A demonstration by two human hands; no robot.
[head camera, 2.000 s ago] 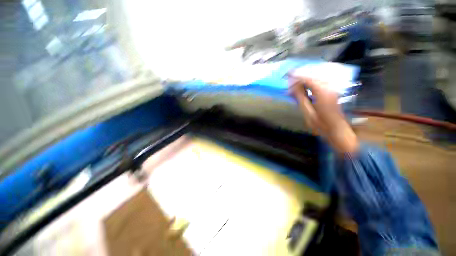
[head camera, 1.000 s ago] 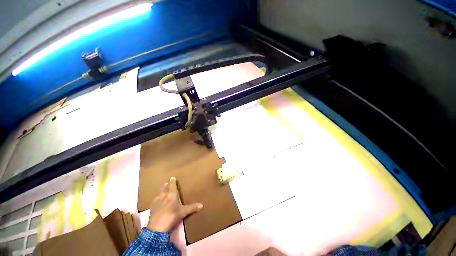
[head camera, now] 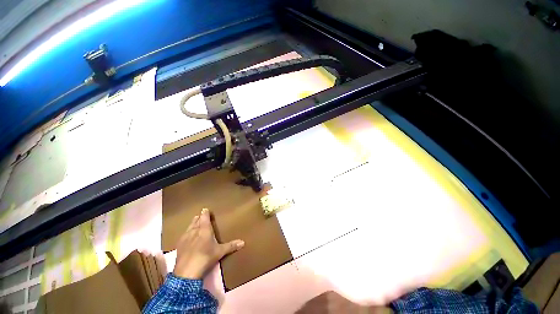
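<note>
A brown panel [head camera: 252, 245] lies on the pale pink-white bed cover, partly under the laser head [head camera: 242, 150]. Brown also shows just behind the gantry beam. My left hand [head camera: 199, 245] lies on the panel, thumb apart from the fingers, holding nothing. A small yellowish block [head camera: 276, 203] sits at the panel's right edge, close to the nozzle. My right hand [head camera: 344, 305] is low at the bottom edge, mostly cut off, with its blue sleeve to the right; its fingers are hidden.
The black gantry beam [head camera: 350, 95] crosses the bed, with a cable chain [head camera: 270, 66] behind the head. Several folded brown panels [head camera: 92, 291] lie at front left. Yellow tape [head camera: 442, 181] runs along the right bed edge. A black patch [head camera: 498, 274] is near the right corner.
My right hand has come down from the machine's upper right side to the bottom edge. My left hand has stayed on the panel since one second ago. The beam and head have moved towards me over the panel.
</note>
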